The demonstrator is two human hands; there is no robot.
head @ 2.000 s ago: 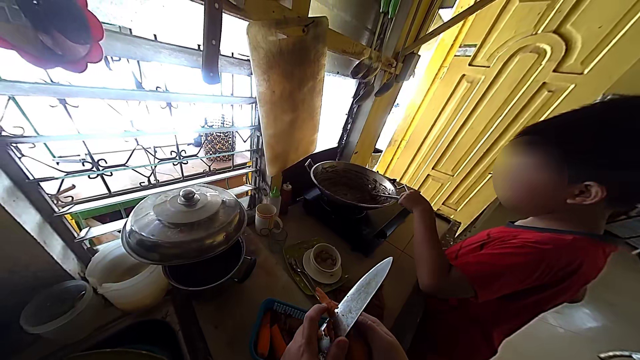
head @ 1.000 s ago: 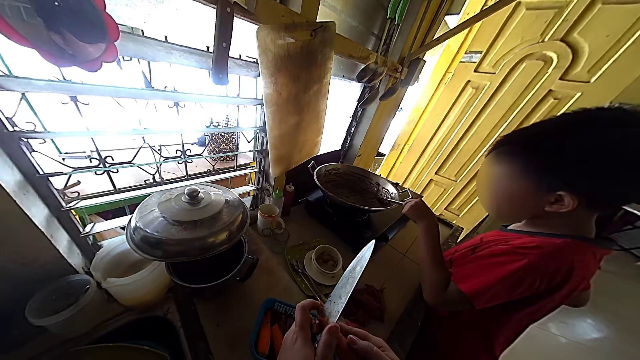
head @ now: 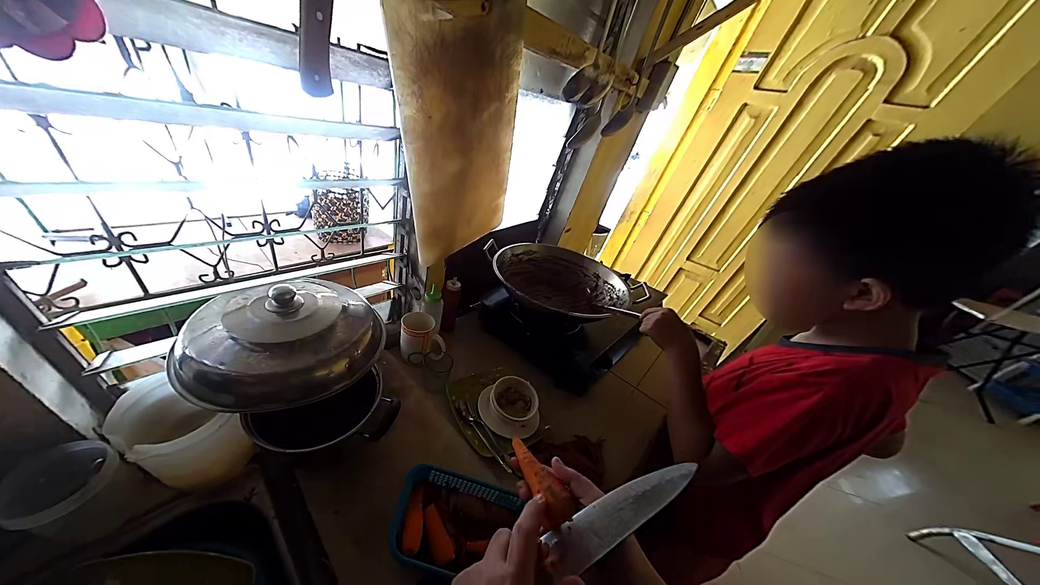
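My left hand is closed about the base of a kitchen knife, its handle mostly hidden; a finger touches a peeled-looking carrot. The blade points up and right. From behind, my right hand holds the carrot, its wrist partly hidden by the blade. Just below and left, a blue plastic basket holds several carrots. Beyond my hands, a white cup with food stands on a saucer on a green tray, beside cutlery. Dark reddish scraps lie right of the tray.
A person in a red shirt stands at right, holding a utensil in a wok on a stove. A lidded metal pot, white tub, mug and sink are at left.
The knife blade has swung lower and flatter toward the right. The carrot now shows upright between my hands, where the blade and fingers largely hid it a second ago.
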